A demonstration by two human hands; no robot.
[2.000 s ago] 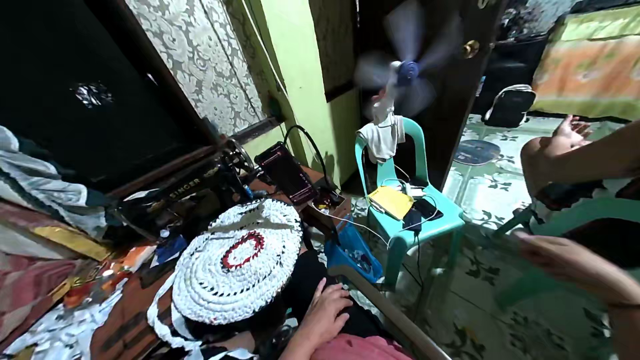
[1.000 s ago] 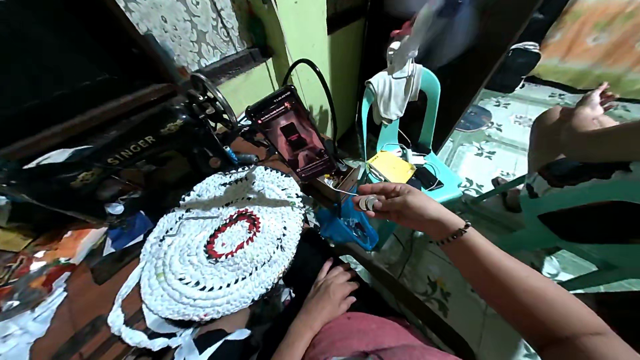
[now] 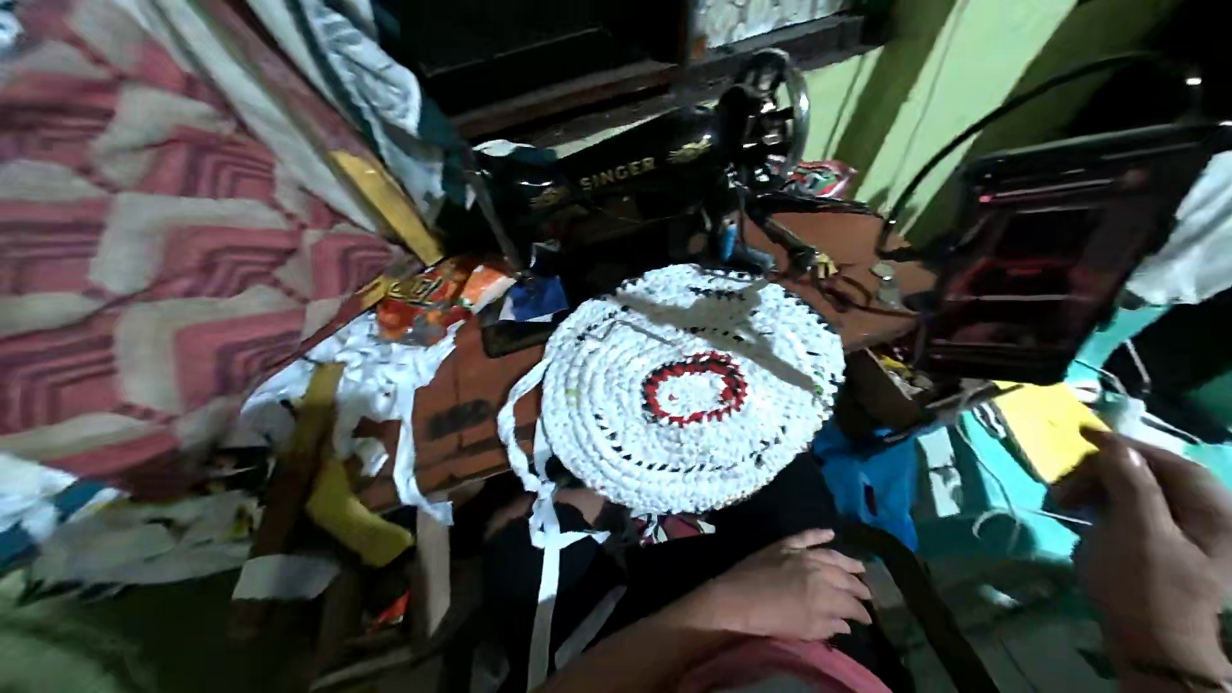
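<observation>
A round mat of white braided fabric strips (image 3: 616,423), with a red and black ring at its middle, lies on the wooden sewing table, its loose strip hanging down at the left. My left hand (image 3: 804,587) rests palm down on my lap just below the mat, holding nothing. At the right edge is my right hand (image 3: 1141,520), blurred, fingers bent together in front of a yellow item (image 3: 1039,423); whether something small is pinched there cannot be told. Behind the mat stands a black Singer sewing machine (image 3: 616,178) with its handwheel.
A phone or tablet (image 3: 1049,260) on a curved black holder stands at the right. White fabric scraps (image 3: 356,375) and colourful wrappers (image 3: 433,298) lie on the table's left side. A blue plastic bag (image 3: 871,481) hangs below the table's right end. A patterned red cloth (image 3: 192,250) hangs at the left.
My right hand has drawn lower and to the right of the phone or tablet since one second ago. My left hand stays on my lap. The view has swung left.
</observation>
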